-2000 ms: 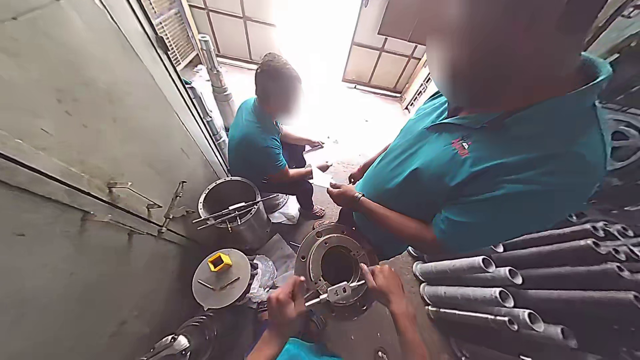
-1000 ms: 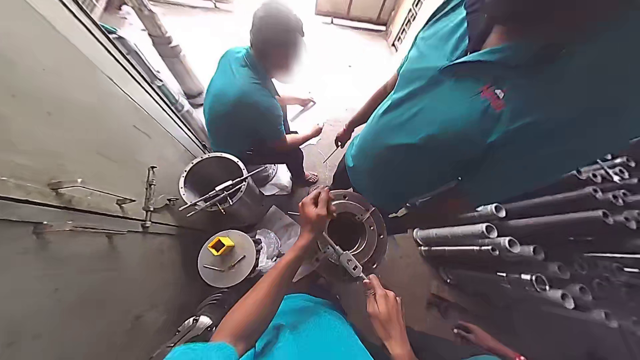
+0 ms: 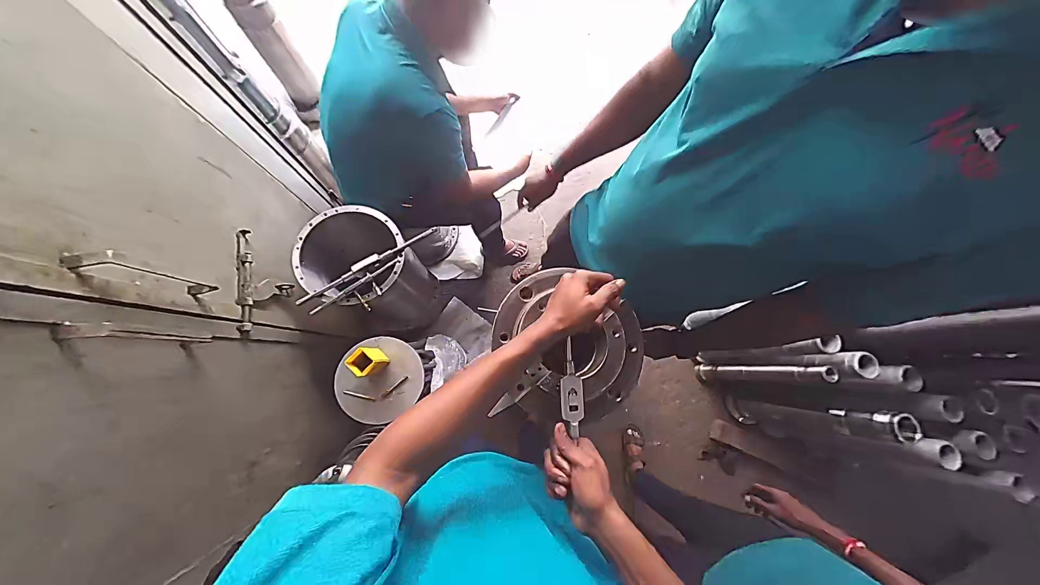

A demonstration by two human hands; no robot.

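A metal tap wrench point(image 3: 572, 396) lies across the near side of a round steel flange point(image 3: 629, 361) with bolt holes around its rim. My right hand point(image 3: 578, 471) is closed around the wrench's near handle. The far handle runs up under my left hand point(image 3: 581, 302), whose fingers are curled over the flange's upper part; they partly hide the handle's end. Whether a tap sits in a hole below the wrench cannot be made out. Beside the flange's lower left edge is a flat, pointed metal piece point(image 3: 518, 392) with holes.
Left stands a flanged steel cylinder point(image 3: 422, 296) with rods point(image 3: 357, 276) across its mouth. A round plate point(image 3: 357, 402) holds a yellow square block point(image 3: 366, 361) and small tools. Pipes point(image 3: 772, 373) are stacked right. Co-workers stand or sit ahead; another person's hand point(image 3: 780, 505) is lower right.
The tap wrench has turned from lying crosswise to pointing away from me. My left hand has moved from the near left to the flange's far side. The view has moved closer.
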